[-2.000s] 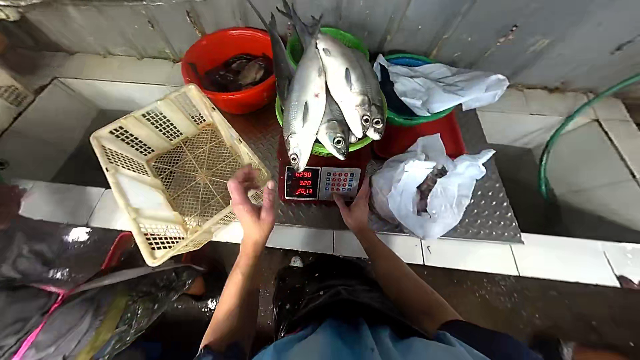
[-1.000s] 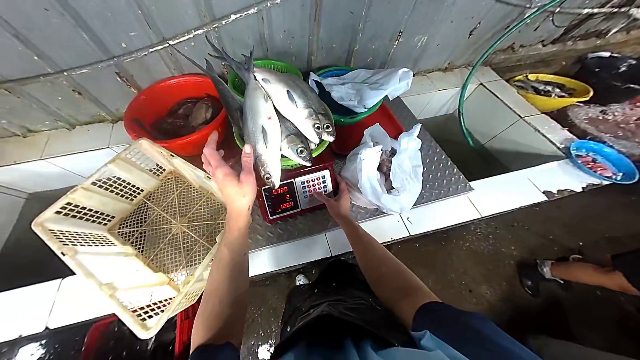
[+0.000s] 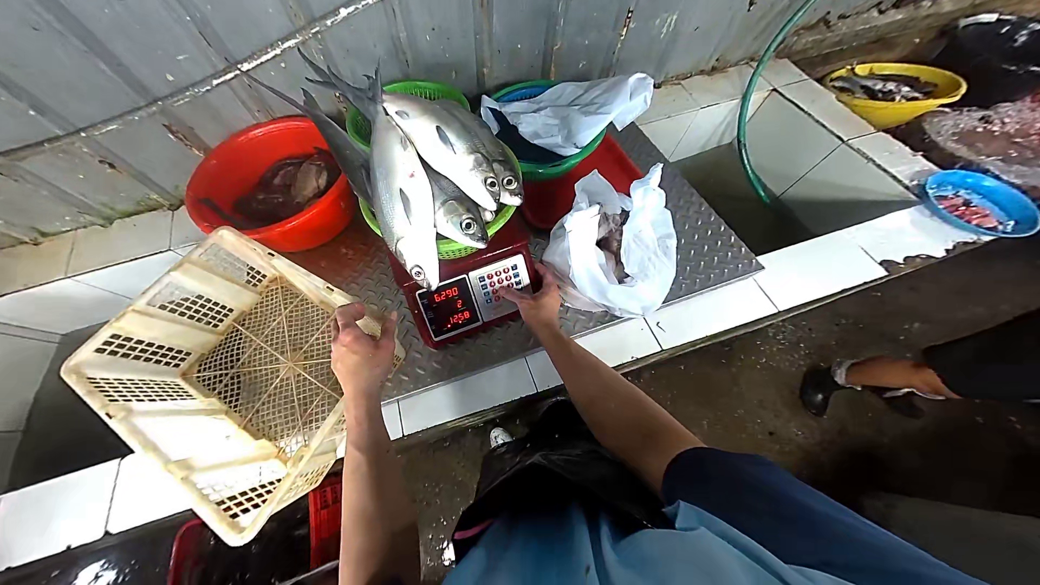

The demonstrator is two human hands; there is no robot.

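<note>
My right hand (image 3: 536,299) is at the right side of the keypad of a red digital scale (image 3: 467,305), fingers on its edge and keys. Several whole silver fish (image 3: 404,183) lie in a green plastic basket (image 3: 496,221) on the scale, heads toward me. Red digits glow on the display. My left hand (image 3: 363,345) has its fingers curled over the near right rim of a cream plastic crate (image 3: 175,439), which is tilted left of the scale. An open white plastic bag (image 3: 650,244) with dark contents stands right of my right hand.
A red basin (image 3: 268,175) with dark fish stands behind the crate. Behind the bag are a green basin (image 3: 569,169) and a red tray (image 3: 621,166). A green hose (image 3: 747,122) hangs into a tiled trough (image 3: 845,191). Yellow (image 3: 918,110) and blue (image 3: 987,203) basins and a person's leg (image 3: 890,374) are at right.
My left hand, which was raised with spread fingers beside the scale, has come down onto the crate's rim. My right hand stays at the keypad. The display digits differ.
</note>
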